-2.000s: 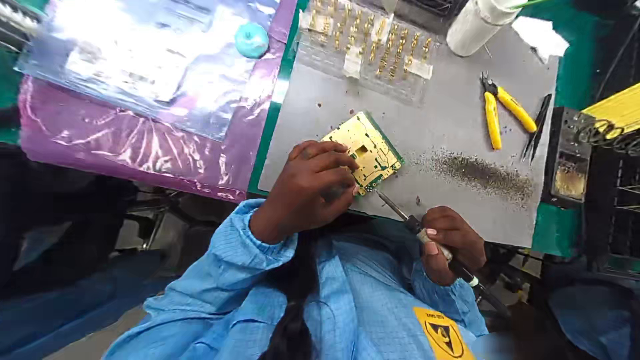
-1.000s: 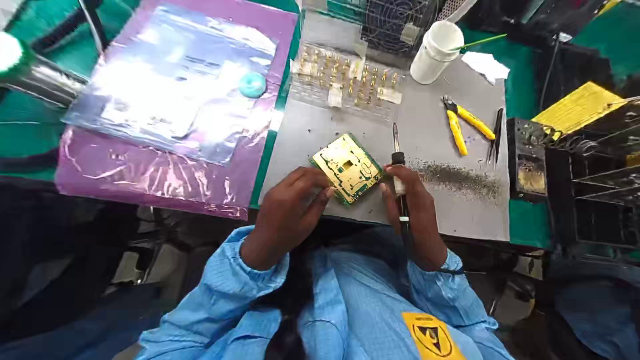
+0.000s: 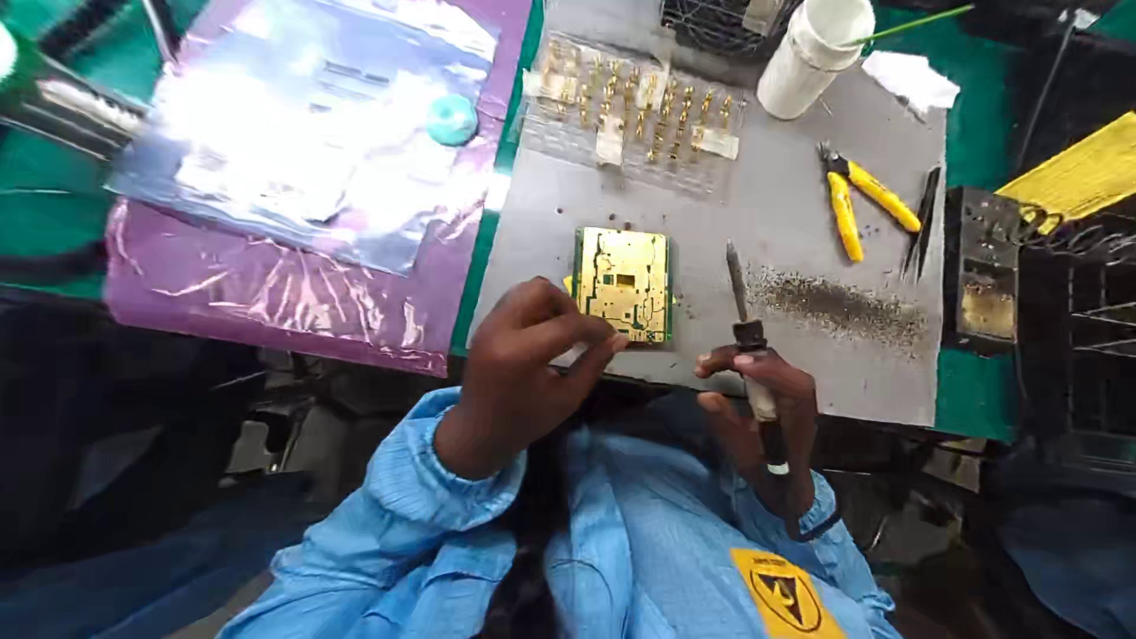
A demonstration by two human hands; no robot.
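Note:
A gold-faced printed circuit board (image 3: pixel 626 280) with green edges lies on the grey mat, its sides nearly square to my view. The thumb and fingertips of my left hand (image 3: pixel 541 364) come together at its near edge; whether something small is pinched there cannot be told. To the right of the board, my right hand (image 3: pixel 768 408) holds a soldering iron (image 3: pixel 754 386) by its pale handle, the metal tip pointing up and away, apart from the board. Right of the iron, dark and gold-coloured debris (image 3: pixel 834 306) is scattered on the mat.
Yellow-handled cutters (image 3: pixel 865 200) and dark tweezers (image 3: pixel 923 222) lie at right, beside a soldering stand tray (image 3: pixel 987 266). Behind the board are a clear tray of gold-coloured pins (image 3: pixel 643 111) and a white bottle (image 3: pixel 812 58). Plastic bags (image 3: pixel 293 293) with a turquoise round object (image 3: pixel 451 120) cover the left.
The board has turned from a slanted position to nearly square. The iron's tip, at the board two seconds ago, is now away from it. My right hand has moved off the board's edge since one second ago.

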